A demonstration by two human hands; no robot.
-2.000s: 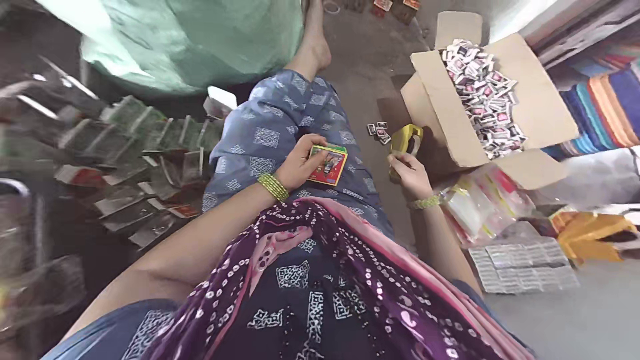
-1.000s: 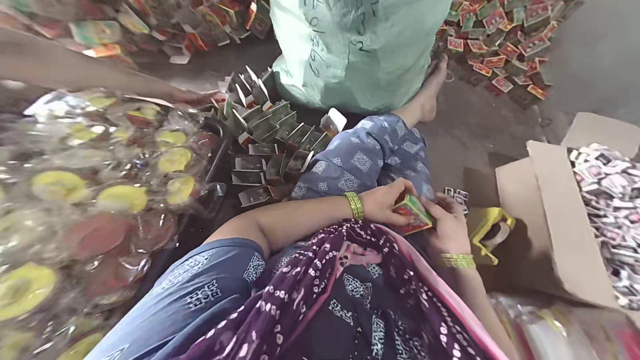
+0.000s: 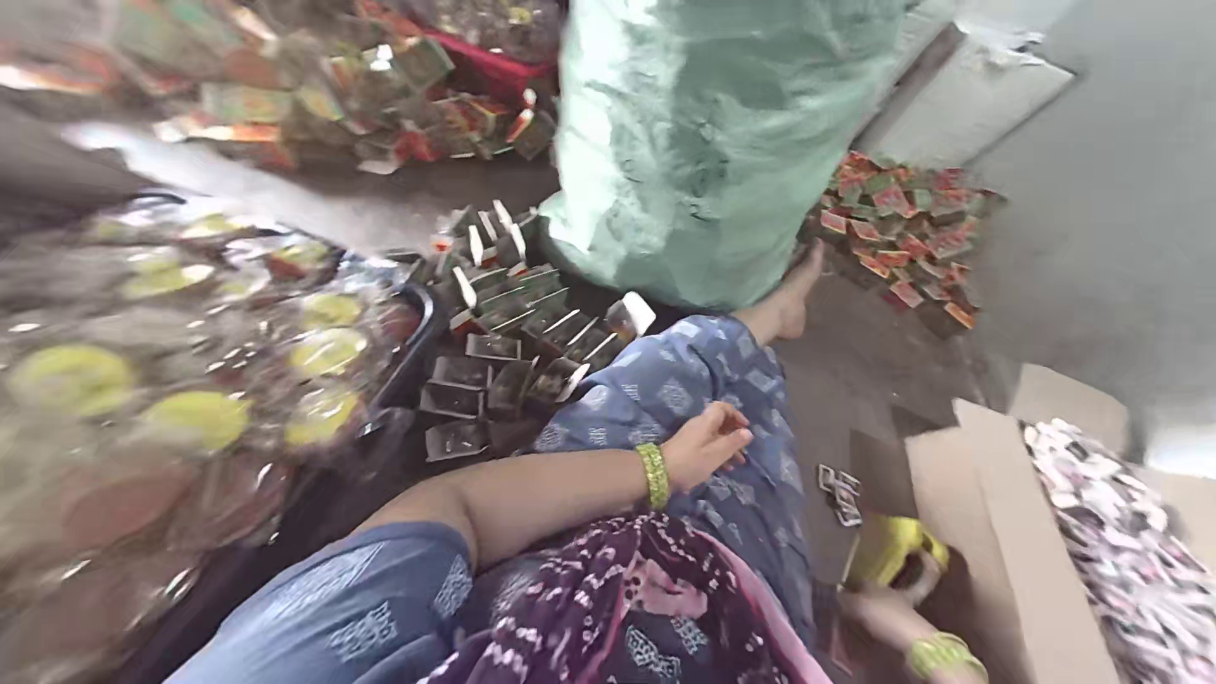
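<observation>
My left hand [image 3: 705, 446] rests palm down on the blue patterned trouser leg [image 3: 679, 385], its fingers loosely bent and nothing visible in it. At the lower right, my right hand [image 3: 883, 613] is blurred against a yellow tape dispenser [image 3: 893, 551]; its grip is unclear. A reddish edge shows beside that hand, too blurred to name. Several small matchbox-like pieces [image 3: 840, 494] lie on the floor just above the dispenser. Green bangles circle both wrists.
An open cardboard box [image 3: 1012, 532] of small packets stands at right. A green sack [image 3: 703, 152] is beyond my foot. Dark open cartons [image 3: 461, 385] crowd the left leg, beside a tub [image 3: 418, 347] of wrapped yellow-topped items. Small red-green boxes [image 3: 902, 228] are heaped by the wall.
A second ago both my hands were together around a small colourful box; now they are apart. The right has moved down to the tape dispenser, and the left no longer shows the box.
</observation>
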